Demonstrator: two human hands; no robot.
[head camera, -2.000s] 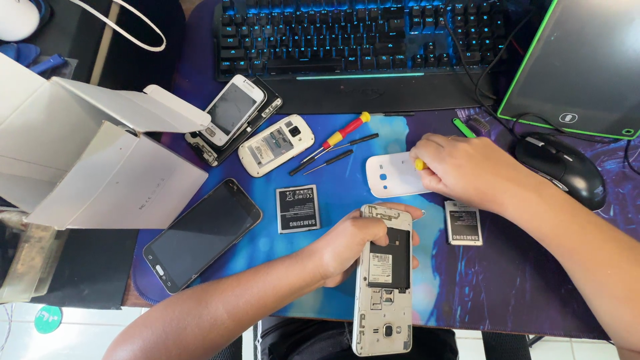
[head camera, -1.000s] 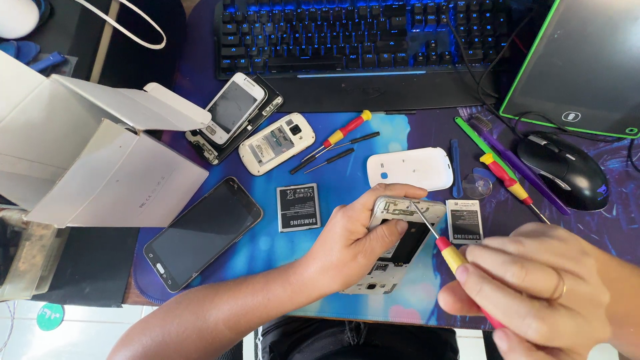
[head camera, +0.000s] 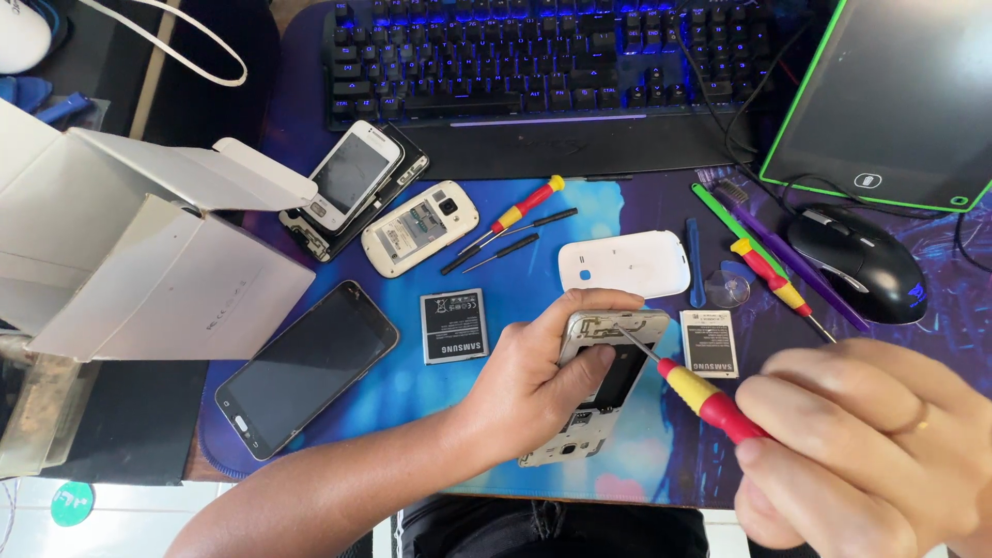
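My left hand grips the upper part of an opened smartphone body, tilted, its back facing up and its battery bay bare. In my right hand is a red and yellow screwdriver, its tip at the phone's top end. A Samsung battery lies left of the phone and a smaller one right of it. The white back cover rests above the phone. Another red and yellow screwdriver lies near a blue pry tool and a clear suction cup.
A dark-screened smartphone lies at left beside an open white box. Further up are two white phones, more screwdrivers and a keyboard. A mouse, purple brush and green-framed tablet are at right.
Two seconds ago my right hand was at the white back cover; it then moved down and right, now with a screwdriver at the phone. The phone body has been raised and tilted in my left hand.
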